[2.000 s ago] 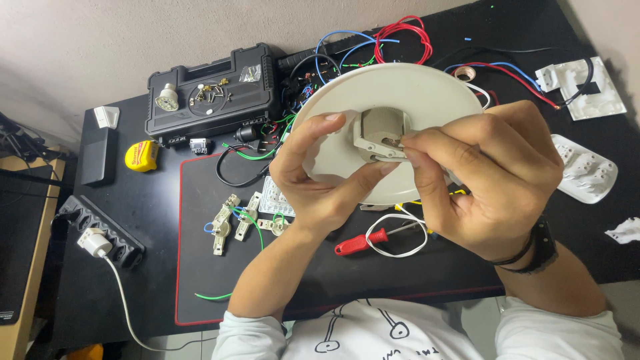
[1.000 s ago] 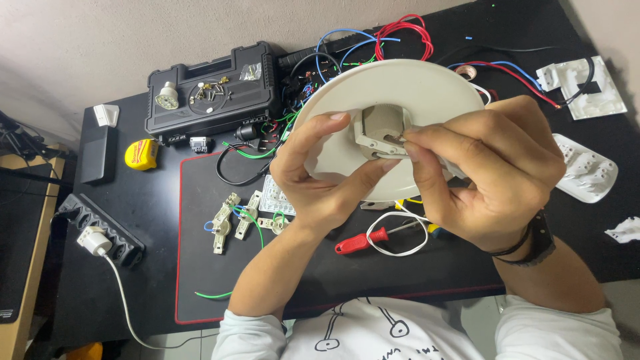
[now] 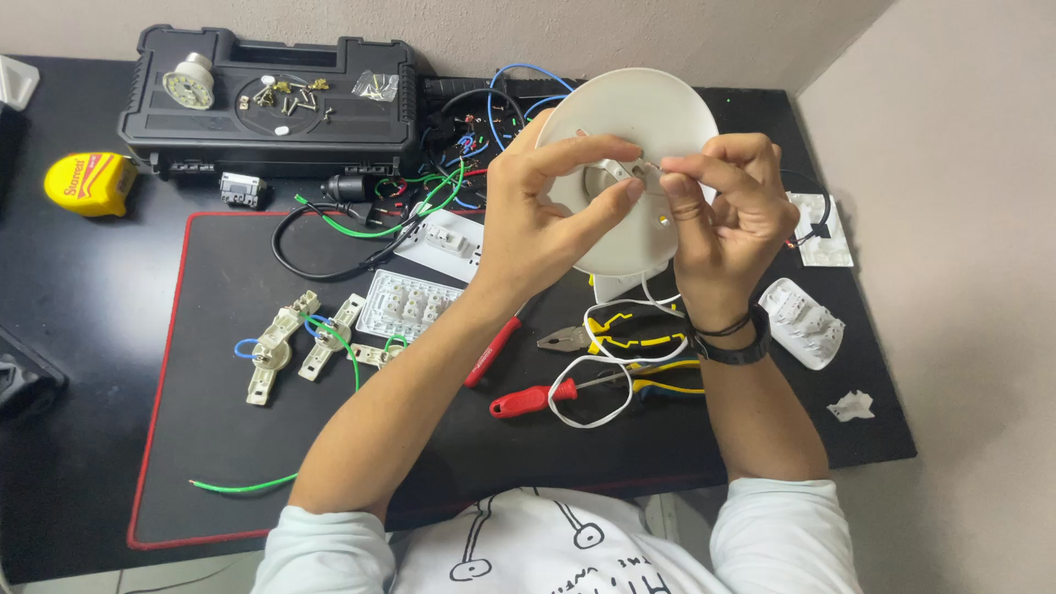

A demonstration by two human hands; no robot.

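A round white lamp base [image 3: 635, 239] with a raised fitting in its middle is held up above the desk, tilted. My left hand [image 3: 561, 206] grips it, thumb and forefinger on the pale metal bracket [image 3: 612, 170] at the centre. Just right of that bracket, the thumb and forefinger of my right hand [image 3: 718, 214] pinch a small thin piece, which looks like a screw or wire end. My hands partly hide the fitting. Below the base lie a red-handled screwdriver [image 3: 521, 402], combination pliers [image 3: 569, 339] and a looped white cable [image 3: 587, 425].
At the back left stands a black tool case [image 3: 272, 148] bearing screws and an LED bulb [image 3: 191, 82]. A yellow tape measure [image 3: 91, 183] is beside it. Lamp holders [image 3: 276, 351], a switch plate [image 3: 408, 304], green wire [image 3: 247, 488] and a white socket cover [image 3: 800, 322] lie around my arms.
My right fingers have moved off the bracket to its right side, with a small piece between them. My left hand still holds the base. The view has shifted.
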